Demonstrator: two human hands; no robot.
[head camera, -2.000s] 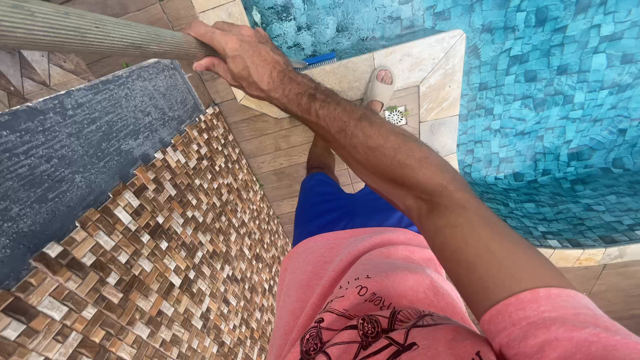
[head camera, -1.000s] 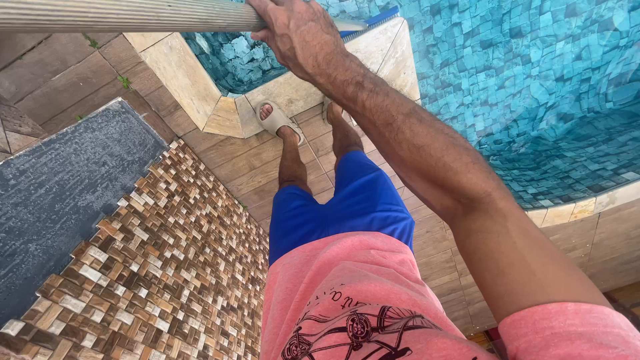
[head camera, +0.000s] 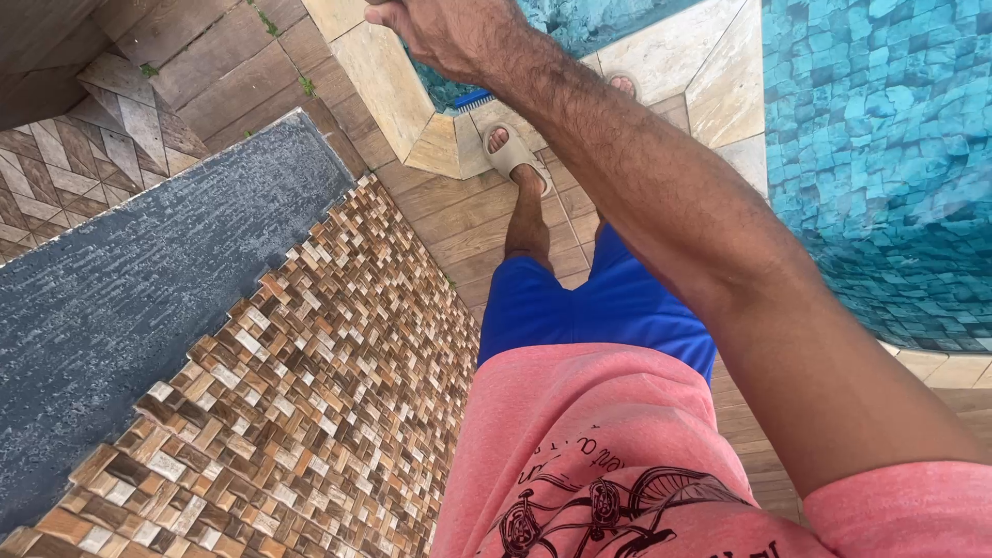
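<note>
My right hand (head camera: 457, 39) is at the top edge, its fingers curled and partly cut off. The ribbed pole it gripped in the earlier views lies out of frame. Below the hand, a blue pool brush (head camera: 473, 99) with pale bristles shows at the inner corner of the stone pool coping (head camera: 436, 145), beside the water. My forearm crosses over the paving and hides part of the coping. My left hand is outside the view.
Pool water (head camera: 876, 155) fills the right side, with a smaller water section at the top. A mosaic-clad wall (head camera: 325, 372) with a dark grey top (head camera: 178, 225) stands at the left. My sandalled foot (head camera: 508, 151) is on wood-look tiles (head camera: 457, 225) near the coping.
The pole has left the view at the top. The brush has shifted left along the coping to the corner by my foot. The view has swung, showing more paving at the upper left.
</note>
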